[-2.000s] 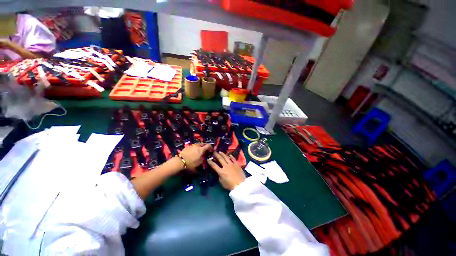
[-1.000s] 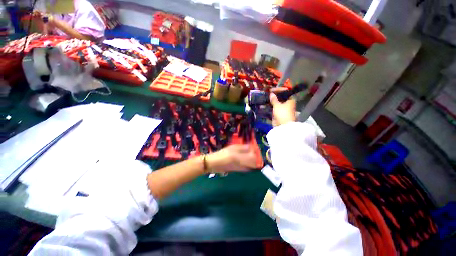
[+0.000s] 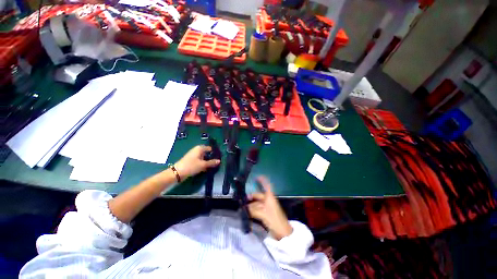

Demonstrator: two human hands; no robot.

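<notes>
Black smartwatches with long straps lie side by side near the table's front edge, one of them in the middle [image 3: 231,163]. My left hand [image 3: 197,162] grips the left watch [image 3: 210,173], whose strap reaches past the edge. My right hand [image 3: 267,207] is blurred; its thumb and fingers are at the right watch [image 3: 241,190], which also reaches past the edge, and appear to pinch it. Many more watches [image 3: 223,92] lie heaped on an orange-red tray [image 3: 294,117] behind. The watch faces near my hands are too dark and blurred to make out.
White paper sheets [image 3: 131,120] lie at left. Tape rolls [image 3: 326,121], small white papers [image 3: 318,167] and a blue box [image 3: 317,84] are at right. Brown tubes [image 3: 274,50] and an orange tray [image 3: 212,41] stand behind. A shelf post [image 3: 362,82] rises at right. Loaded red trays [image 3: 408,180] lie beyond the table.
My right hand has come down from the raised spot at the upper right to the front edge. My left hand has moved left and forward-edge-ward. Watches now lie at the front. The view has tilted down.
</notes>
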